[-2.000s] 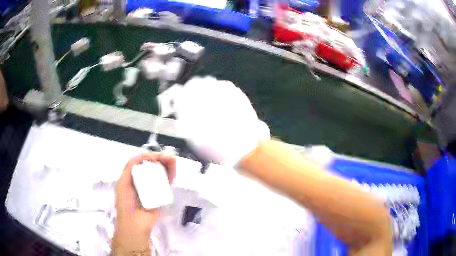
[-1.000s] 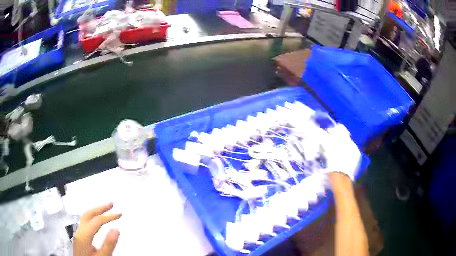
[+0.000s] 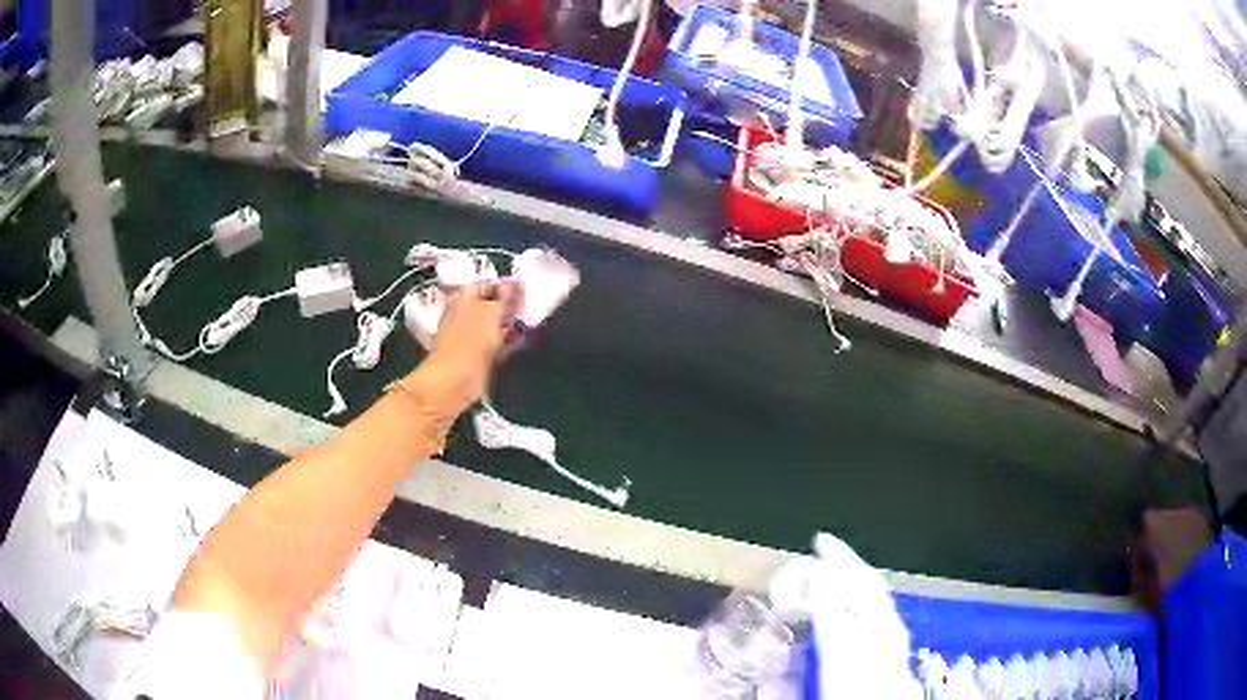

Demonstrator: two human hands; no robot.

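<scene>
My bare left hand, with a thin bracelet, reaches over the green conveyor belt. Its fingers are closed on a white power adapter, slightly blurred. A white cord trails below the hand across the belt. Other adapters lie on the belt to the left, one plain white block among them, with bundled cords. My right hand, in a white glove, is low at the right over the near-left corner of the blue tray; its fingers blur and I cannot tell whether it holds anything.
A clear bottle stands left of the gloved hand. White adapters stand in the blue tray. The white table covering is at the bottom. Across the belt are a red bin of adapters and a blue bin. A grey post rises at left.
The view has turned back left from the blue tray to the belt. My left hand has moved from the table to the belt and taken an adapter. My gloved hand has left the tray's far end.
</scene>
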